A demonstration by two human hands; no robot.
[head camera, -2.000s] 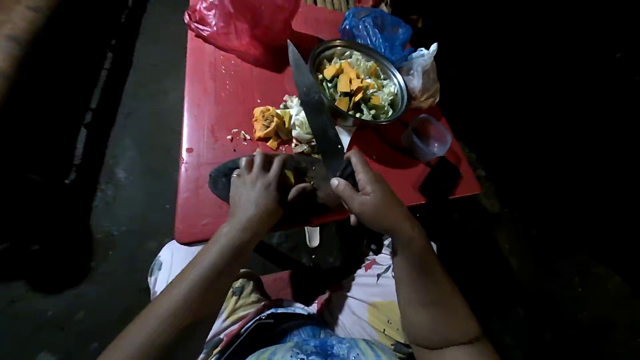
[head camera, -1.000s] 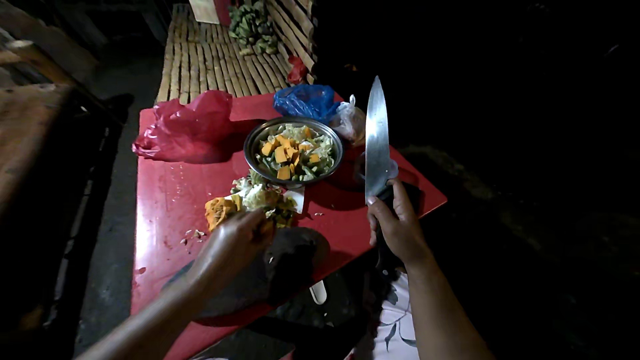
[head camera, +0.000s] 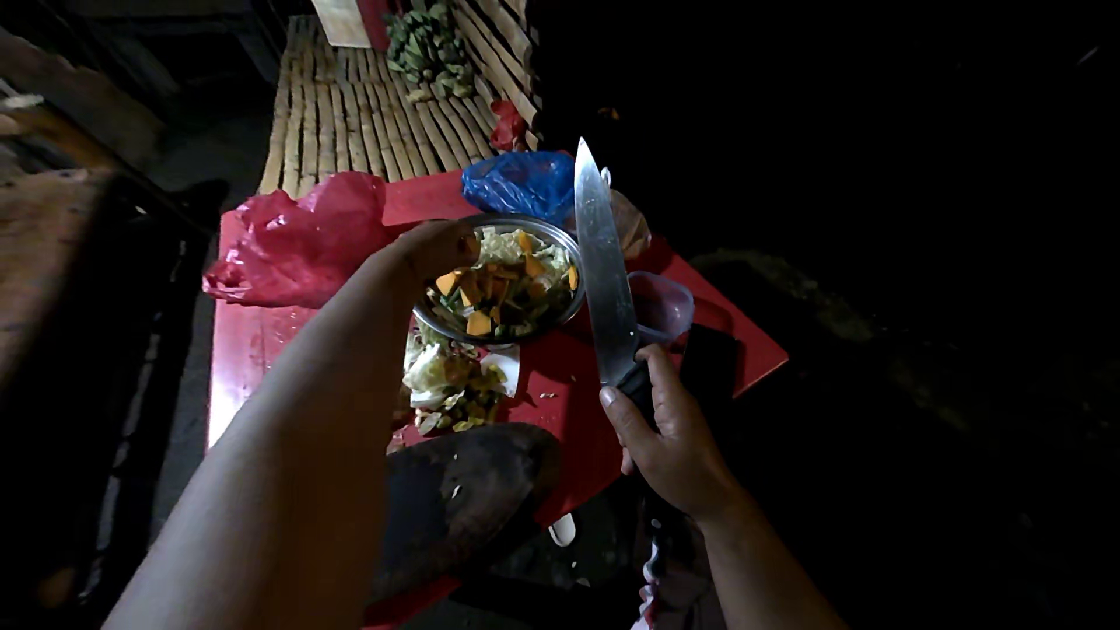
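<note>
My right hand (head camera: 669, 437) grips the black handle of a large kitchen knife (head camera: 602, 262), its blade pointing up and away over the red table (head camera: 582, 437). Reaching across, my left hand (head camera: 437, 247) is over the left rim of a metal bowl (head camera: 573, 306). In the bowl lie orange squash pieces (head camera: 479, 323) and shredded cabbage (head camera: 503, 243). The left fingers are shadowed, and whether they hold anything cannot be made out. Cabbage scraps and trimmings (head camera: 433, 372) lie on the table below the bowl. A dark, rounded cutting board (head camera: 464, 490) is nearest me, partly behind my left forearm.
A red plastic bag (head camera: 306, 236) lies at the table's left, a blue plastic bag (head camera: 525, 185) behind the bowl. A clear plastic container (head camera: 661, 306) stands right of the knife. Beyond is a bamboo-slat bench (head camera: 367, 131) with green bananas (head camera: 429, 48).
My left hand has moved from the cutting board to the scraps, then out to the bowl. The knife, slanted over the board at first, is now raised upright beside the bowl. The view has tilted up.
</note>
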